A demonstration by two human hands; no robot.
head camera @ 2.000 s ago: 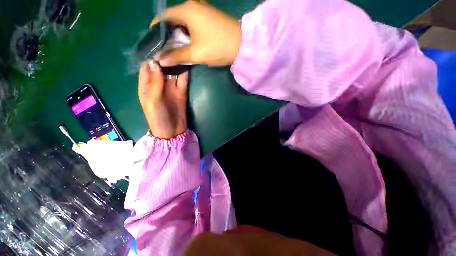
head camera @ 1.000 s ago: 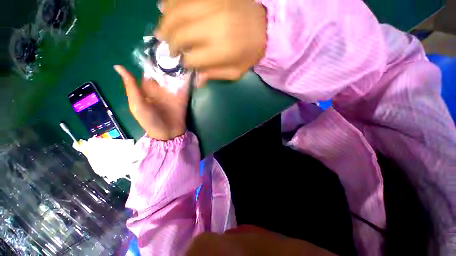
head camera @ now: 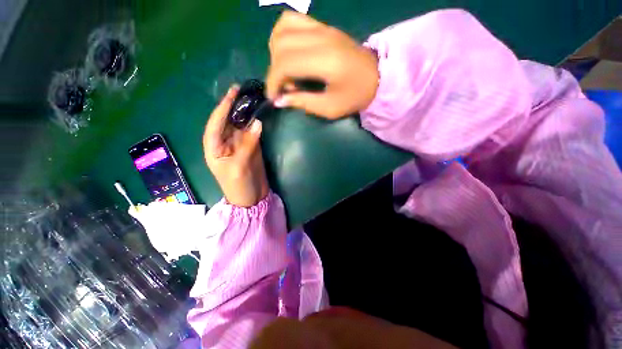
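A small round glossy black case (head camera: pixel 247 103) is held on edge between the thumb and fingers of my left hand (head camera: pixel 235 150), over the green bench. My right hand (head camera: pixel 320 68) is just to the right of it, blurred, with thumb and fingers curled together close to the case. Something dark shows between its thumb and fingers; I cannot tell whether it is part of the case or shadow. A small white wipe (head camera: pixel 286 5) lies at the top edge, cut off by the picture.
Two bagged dark cases (head camera: pixel 110 56) lie at the upper left. A lit smartphone (head camera: pixel 160 169), a white-tipped stick (head camera: pixel 124 192) and a white crumpled item (head camera: pixel 170 228) lie left of my left forearm. Glossy clear packaging (head camera: pixel 82 272) fills the lower left. A cardboard box (head camera: pixel 603 71) is at the far right.
The white piece seen at the case earlier no longer shows there; a white wipe now lies at the top edge. My left fingers have closed around the case. The view has shifted slightly.
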